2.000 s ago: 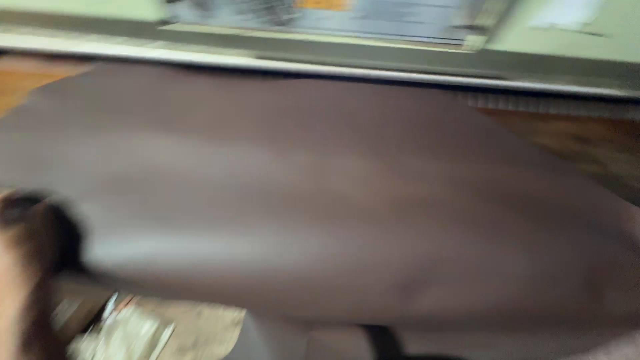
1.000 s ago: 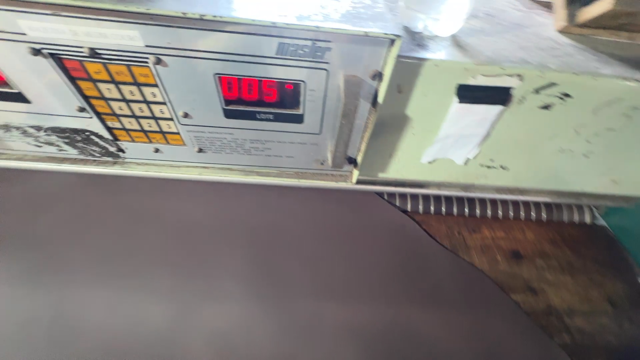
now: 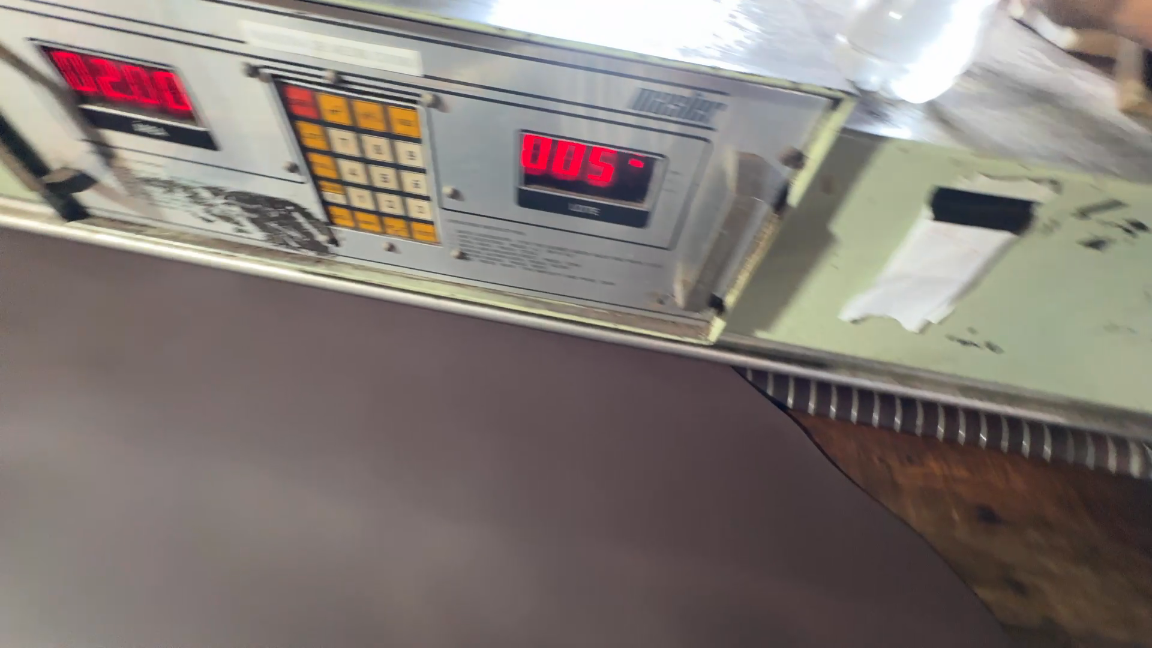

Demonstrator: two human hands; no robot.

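Observation:
Neither my left hand nor my right hand shows in the head view now. A large smooth dark brown sheet, apparently leather, (image 3: 405,486) fills the lower left and middle. Its far edge meets the metal rail (image 3: 432,315) of a pale green machine, and its curved right edge lies over a worn wooden surface (image 3: 1017,540). Above the rail is a control panel (image 3: 576,261) with a keypad (image 3: 364,166) of orange, red and white keys, a red digital display (image 3: 589,171) at its right and another red display (image 3: 126,85) at its left.
A ribbed dark roller or belt (image 3: 945,423) runs under the rail at the right. White torn paper with black tape (image 3: 945,256) is stuck to the green housing (image 3: 1080,333). A clear, shiny object (image 3: 918,45) rests on top, and part of a person's hand may show at the upper right corner.
The view has swung markedly toward the control panel since the earliest frame, where a blurred hand shows at the lower left. That hand is out of view now.

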